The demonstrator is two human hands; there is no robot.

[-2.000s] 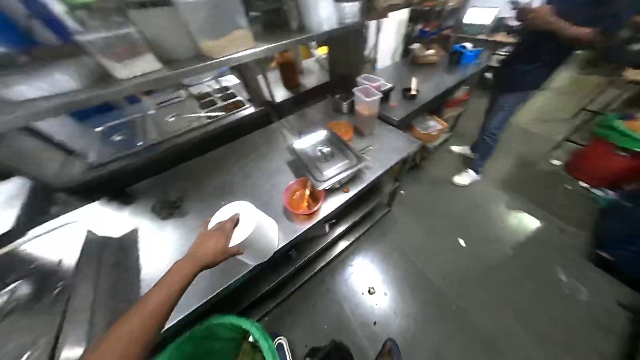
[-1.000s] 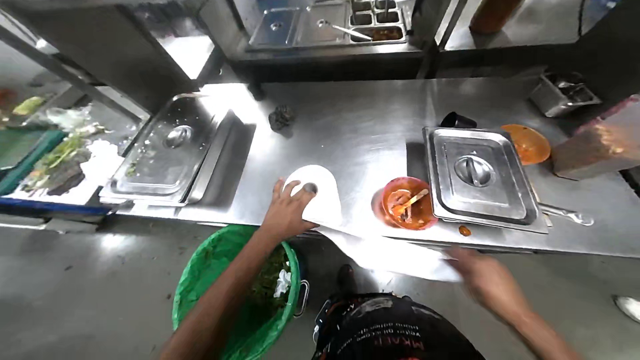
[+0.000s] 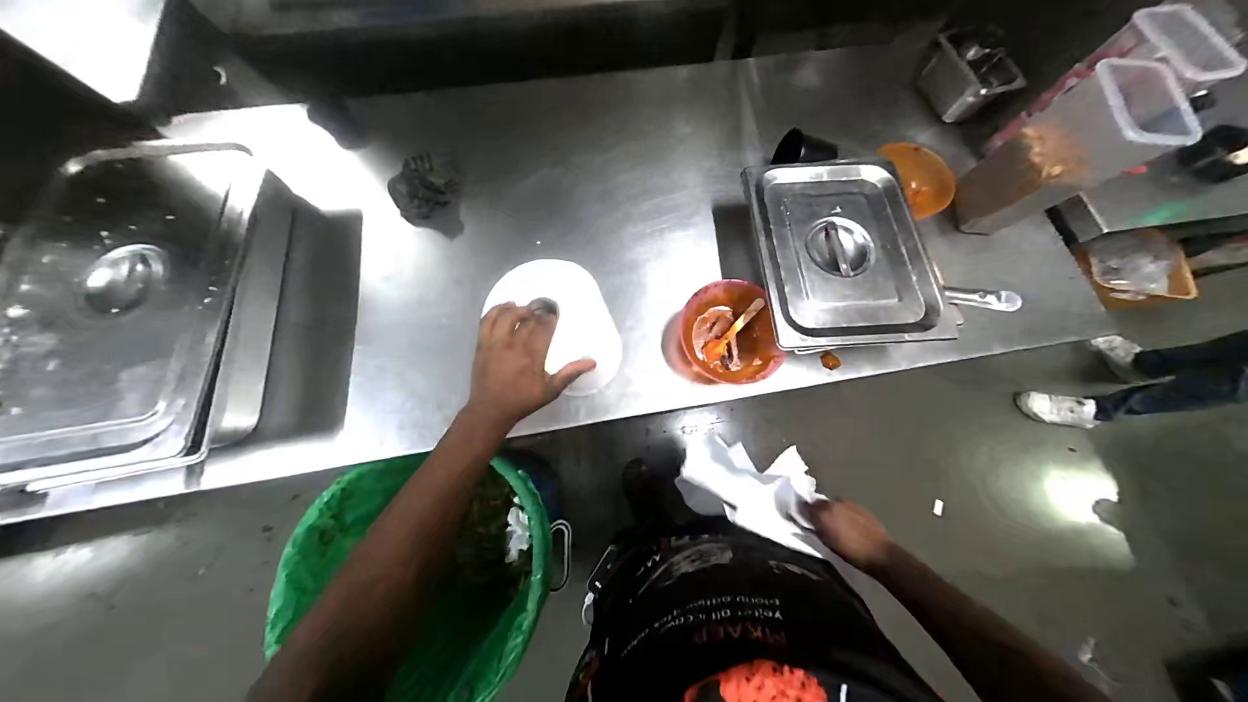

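Observation:
My left hand (image 3: pixel 515 359) lies on top of a white paper towel roll (image 3: pixel 588 336), fingers by its core hole and thumb spread over the side. The roll stands near the front edge of the steel counter (image 3: pixel 604 166). My right hand (image 3: pixel 850 531) grips a crumpled sheet of white paper towel (image 3: pixel 746 492) in front of my apron, below the counter edge. Right of the roll is a red bowl (image 3: pixel 694 317) with orange-red sauce and a spoon. Beside the bowl sits a lidded steel pan (image 3: pixel 846 255).
A green-lined bin (image 3: pixel 292 575) stands under my left forearm. A large lidded steel pan (image 3: pixel 127 361) is at left, a dark crumpled scouring pad (image 3: pixel 419 187) behind. At right are an orange bowl (image 3: pixel 918 180), plastic containers (image 3: pixel 1063 146) and a person's white shoes (image 3: pixel 1058 409).
The paper stretched from the roll to my right hand one second ago; now it is a separate, crumpled piece in that hand. The roll was tilted in my left hand two seconds ago. The view has swung.

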